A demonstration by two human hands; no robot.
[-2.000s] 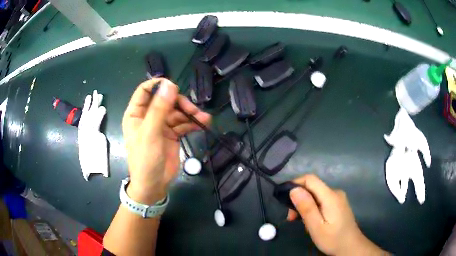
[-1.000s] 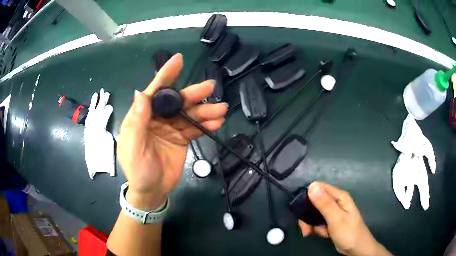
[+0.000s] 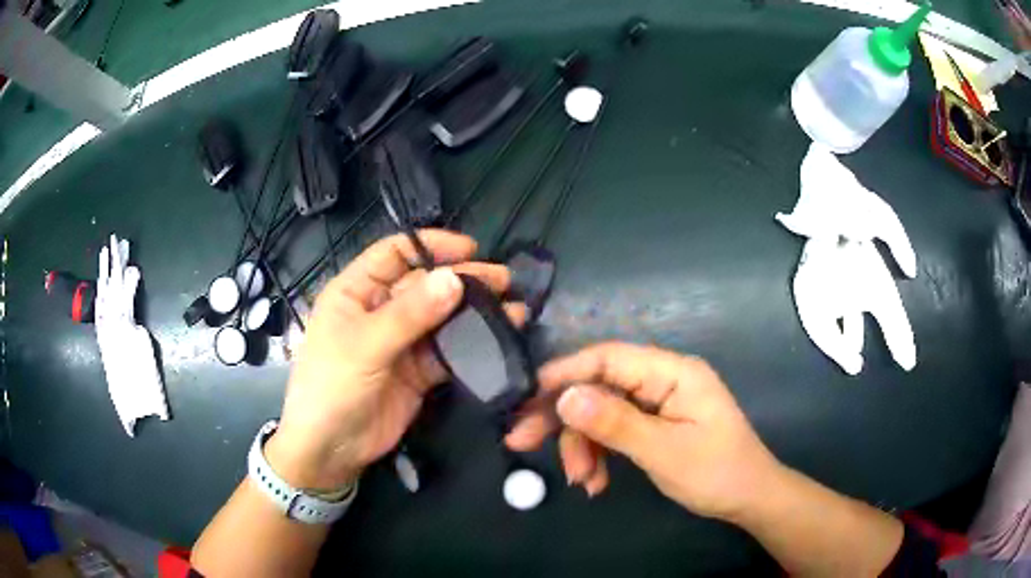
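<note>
My left hand [image 3: 367, 350] holds a gooseneck lamp unit [image 3: 481, 356] by its black oval body, thumb on the upper end near the stem. My right hand [image 3: 667, 435] is at the body's lower end, its fingertips touching or nearly touching it and its thumb apart; whether it grips is unclear. Several more lamp units lie piled behind, such as a ridged black body [image 3: 314, 175] and a white-faced round head [image 3: 583, 105]. Another white round head [image 3: 525, 489] lies below the held body. The held unit's own head cannot be made out.
A white glove [image 3: 130, 344] and a red-black tool [image 3: 74, 296] lie left. A crumpled white glove [image 3: 848, 265], a squeeze bottle [image 3: 854, 88] and a red-yellow tin [image 3: 972, 138] are at right. The white conveyor edge strip [image 3: 243, 45] and a metal post [image 3: 68, 68] are at upper left.
The view has shifted right. My hands have come together at the body; my left hand has left the round head. Several heads now lie grouped at the pile's left.
</note>
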